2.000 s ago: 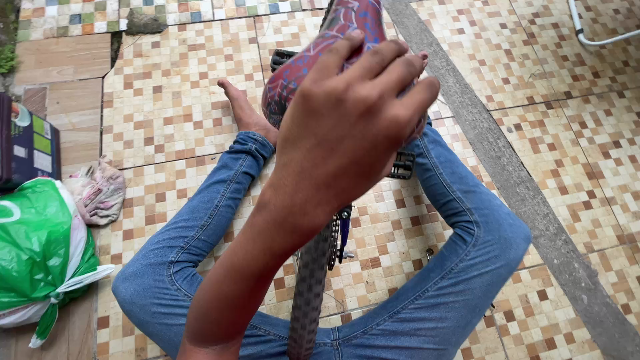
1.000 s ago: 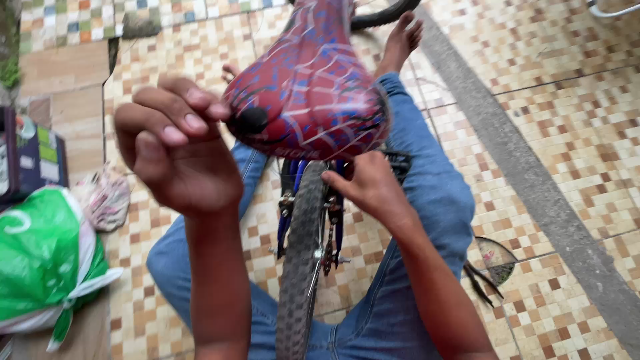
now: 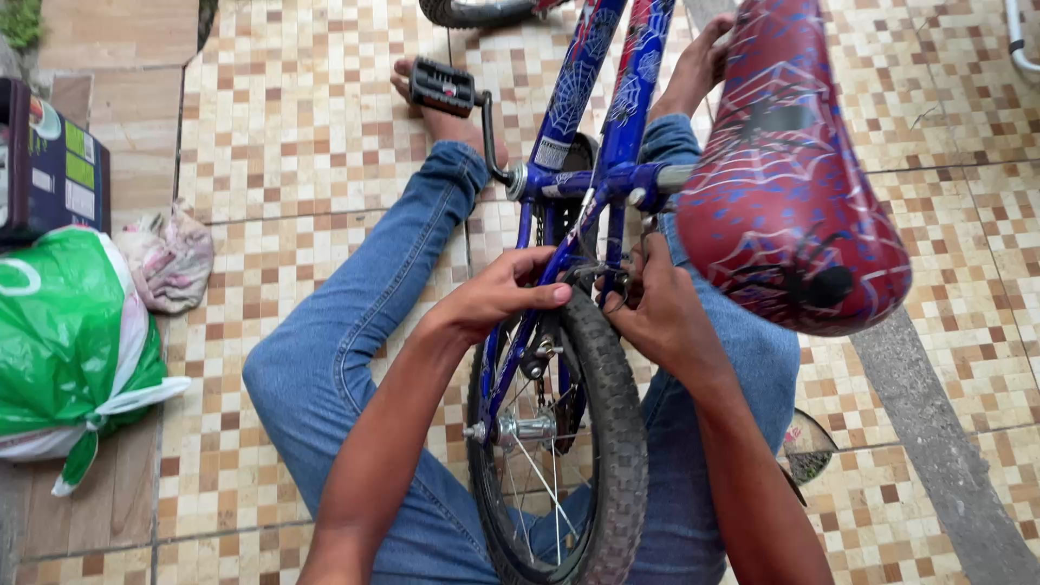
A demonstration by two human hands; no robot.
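Note:
A blue child's bicycle frame leans between my legs, its rear wheel's knobbly tire towards me. My left hand wraps around the frame's left seat stay just above the tire, thumb across the tube. At the rear brake on the tire's right side, my right hand has its fingers bent around small brake parts or cable; exactly what they pinch is hidden. The red spider-web saddle tilts out to the upper right. A black pedal on its crank stands at the upper left, and the rear hub shows below my left hand.
Tied green plastic bag, crumpled cloth and dark printed box lie at the left. A round dish rests on the tiles beside my right knee. Part of another wheel shows at the top, and a white metal leg at the top right.
The saddle has swung to the right, uncovering the frame. My left hand has come from beside the saddle down to the seat stay. My right hand is now at the rear brake.

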